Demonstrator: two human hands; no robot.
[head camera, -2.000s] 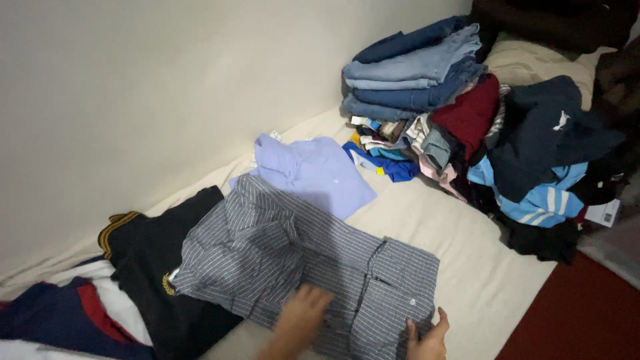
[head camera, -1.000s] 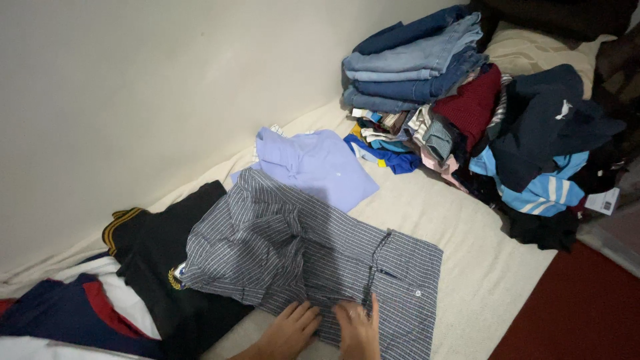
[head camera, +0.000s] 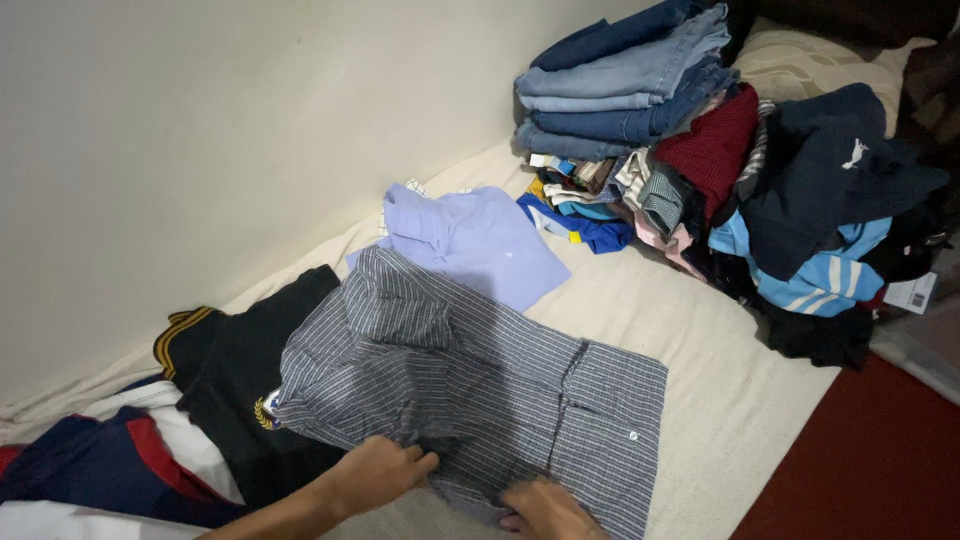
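Observation:
A dark grey striped shirt (head camera: 495, 375) lies partly folded on the cream bed cover (head camera: 720, 442), its upper part rumpled and a small white button near its right end. At its near edge my left hand (head camera: 386, 469) pinches the fabric with curled fingers. Farther right, my right hand (head camera: 547, 510) grips the same edge, slightly blurred, its thumb below the cloth. Behind the striped shirt lies a folded lavender shirt (head camera: 487, 232). A black shirt (head camera: 255, 360) with yellow-striped trim and a crest lies partly under its left side.
Folded jeans (head camera: 622, 82) are stacked on other clothes by the wall. Beside them are a maroon knit garment (head camera: 712, 150), a navy garment (head camera: 810, 172) and a light blue striped one (head camera: 817, 277). A patterned pillow (head camera: 817, 67) stands behind. Navy, red and white clothing (head camera: 112, 465) lies at left.
My hands were close together on the near part of the striped shirt a second ago; now they are farther apart, the right one farther right. The shirt's near edge has been gathered up.

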